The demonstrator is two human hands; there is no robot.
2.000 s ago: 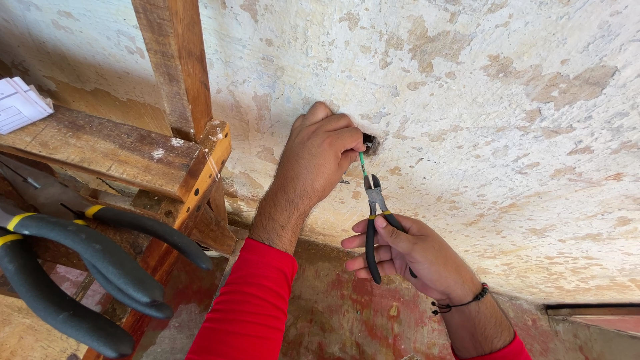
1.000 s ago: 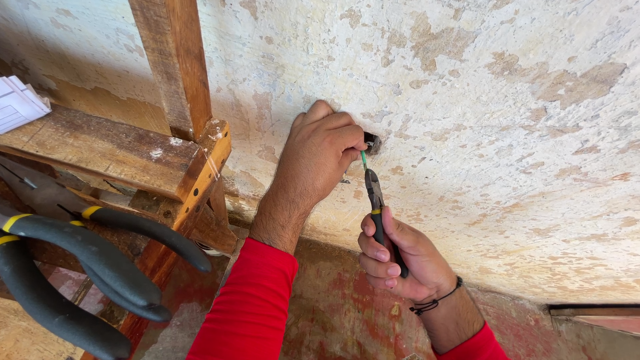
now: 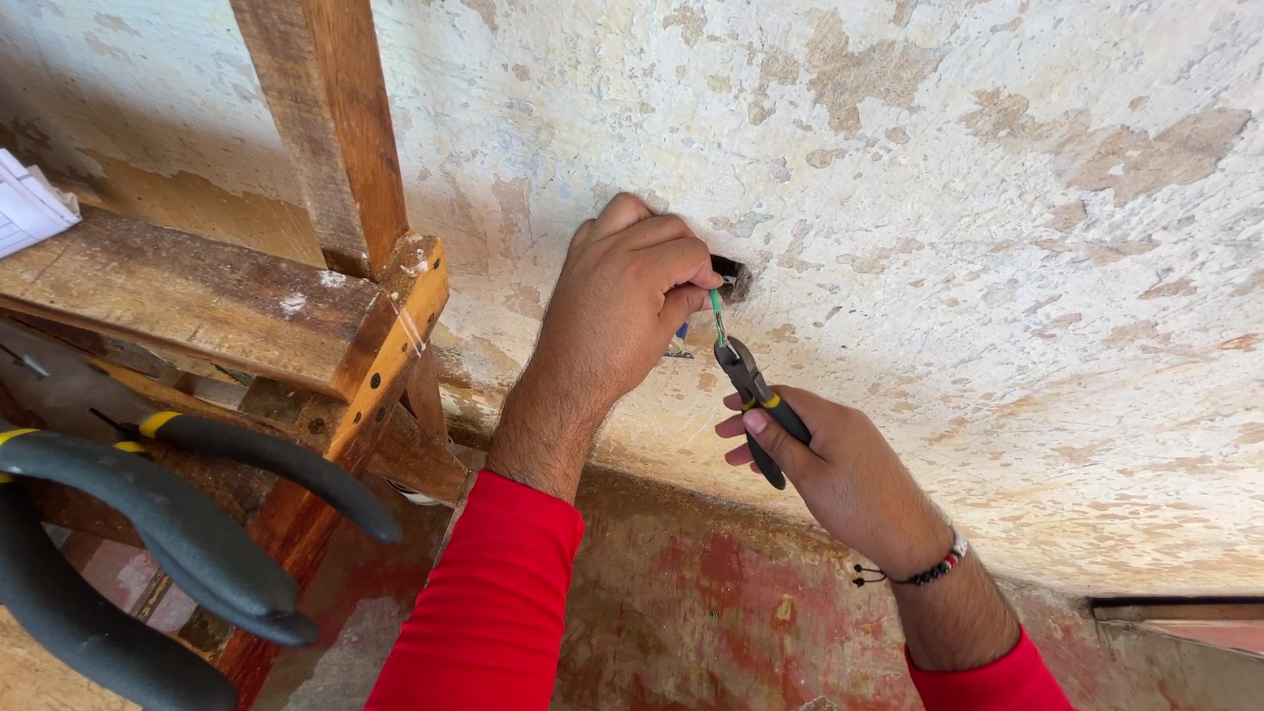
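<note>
My left hand (image 3: 632,286) rests by a dark hole (image 3: 731,276) in the wall and pinches a green insulated wire (image 3: 717,306) between thumb and fingertip. Below it, my right hand (image 3: 839,459) holds diagonal cutting pliers (image 3: 755,390) with black and yellow handles. The tips of their jaws are at the lower end of the wire, where the green covering looks thinner or stripped; the exact contact is hard to tell. A small blue item (image 3: 681,333) shows beneath my left thumb, mostly hidden.
A wooden frame (image 3: 395,326) stands against the peeling wall (image 3: 889,197) at left, with papers (image 3: 30,207) on its ledge. Large dark-handled tools (image 3: 168,533) with yellow bands fill the near left corner. A worn reddish floor (image 3: 731,612) lies below.
The pliers, with handles spread two seconds ago, have been turned and tilted in my right hand. My left hand stays at the hole, pinching the wire throughout.
</note>
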